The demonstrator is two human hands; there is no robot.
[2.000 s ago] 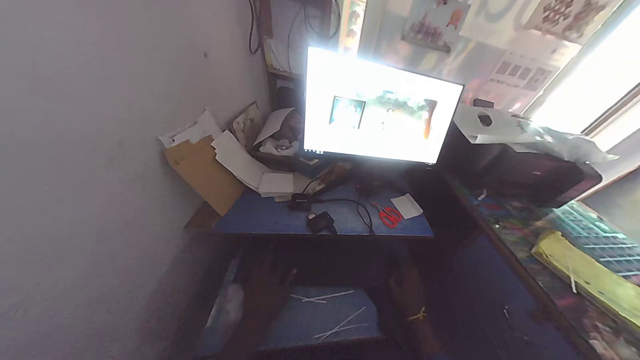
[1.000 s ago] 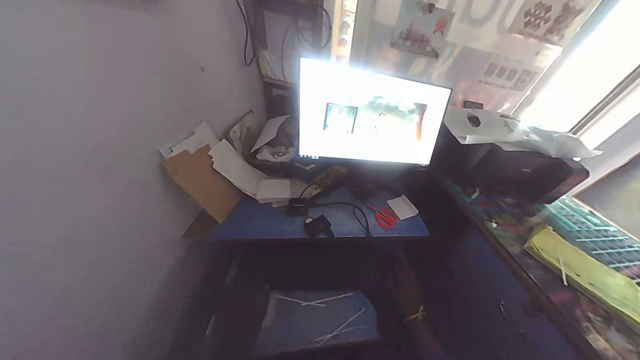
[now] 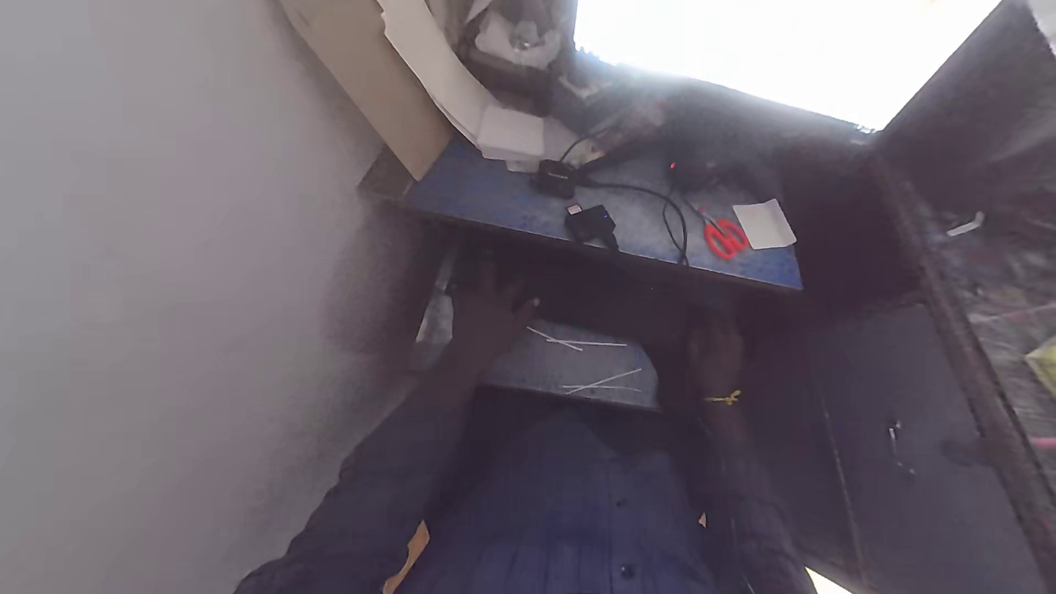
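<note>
My left hand [image 3: 492,309] reaches under the front edge of the blue desk top, its fingers spread over a dark surface, perhaps a keyboard, too dark to tell. On the right, my right hand [image 3: 714,351], with a yellow thread at the wrist, rests low in shadow; whatever lies beneath it is hidden. Between the hands is a lower blue-grey shelf [image 3: 528,363] bearing several thin white sticks or strips [image 3: 602,381]. Red-handled scissors [image 3: 726,238] lie on the desk top above, beside a white paper piece [image 3: 765,223].
A bright monitor [image 3: 784,49] stands at the back. Black adapters [image 3: 591,223] and cables lie on the desk top [image 3: 495,194]. Papers and a brown cardboard piece [image 3: 371,74] lean at the left by the wall [image 3: 165,289]. A dark cabinet panel [image 3: 899,429] is at the right.
The view has tilted down strongly. My left hand was over the lower shelf's left part one second ago and is now farther forward, near the desk edge. My right hand shows no plain move.
</note>
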